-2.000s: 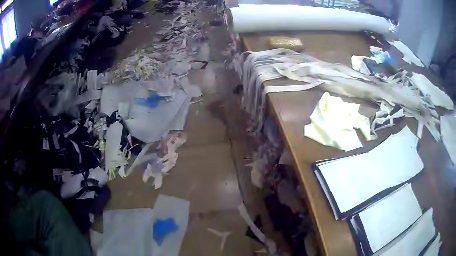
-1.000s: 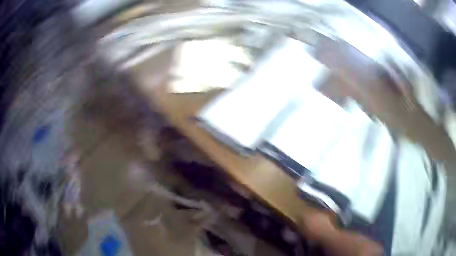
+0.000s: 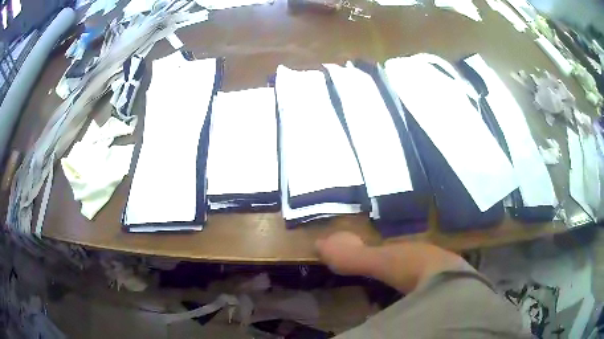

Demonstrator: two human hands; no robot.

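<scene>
Stacks of white cut pieces with navy layers below lie in a row on the brown table: a long one at the left (image 3: 169, 145), a shorter one (image 3: 243, 142), and several towards the right. A white piece (image 3: 457, 126) lies slanted over a navy stack (image 3: 473, 202). My right hand (image 3: 374, 258), bare and in a beige-grey sleeve, is at the table's front edge, below the middle stacks. It is blurred, its fingers are not clear, and nothing shows in it. My left hand is out of the picture.
A crumpled cream cloth (image 3: 99, 165) and long pale strips (image 3: 79, 109) lie at the left, beside a white roll (image 3: 30, 79). A dark block (image 3: 311, 5) is at the far side. Pinkish-beige offcuts (image 3: 553, 96) lie at the right. Scraps (image 3: 285, 301) lie below the table edge.
The view has swung right from the littered floor to face the table, so the whole row of stacks now shows. My right hand and sleeve now show clearly at the front edge.
</scene>
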